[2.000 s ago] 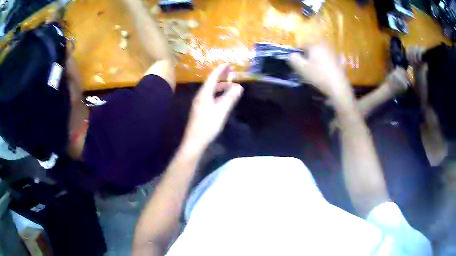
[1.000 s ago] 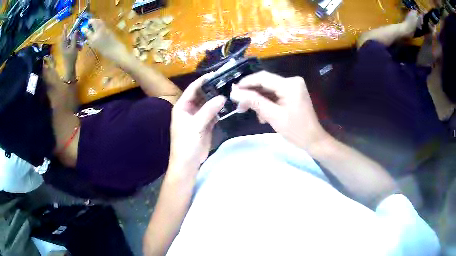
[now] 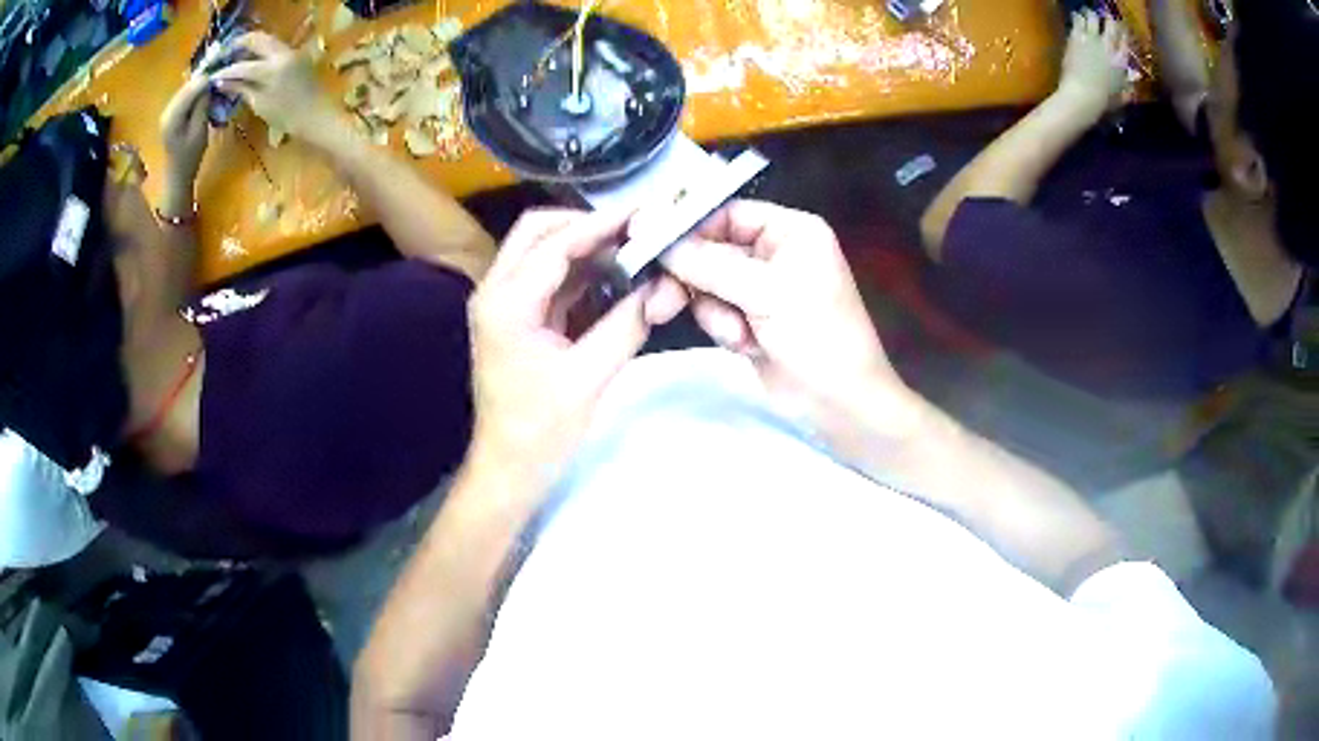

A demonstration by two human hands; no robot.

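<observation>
A module with a pale, silvery edge (image 3: 692, 214) is held tilted between both hands, above my lap at the bench edge. My left hand (image 3: 557, 297) grips its lower left end. My right hand (image 3: 774, 282) holds its lower right side, the fingertips of both hands close together. A black rounded housing (image 3: 572, 109) with pale wires rising from its centre lies at the bench edge just beyond the module. A pale flat part shows between the housing and the module. The module's underside and what the fingertips pinch are hidden.
The orange-brown bench (image 3: 810, 65) runs across the top. Tan scraps (image 3: 405, 87) lie left of the housing. A person in a dark top (image 3: 340, 391) works close on my left, another (image 3: 1099, 275) on my right. A blue part (image 3: 148, 22) is at the far left.
The module has turned so its pale edge shows. The black housing now shows its open face and wires beyond my hands. The right neighbour's arm has shifted. Earlier, my hands were apart over the bench.
</observation>
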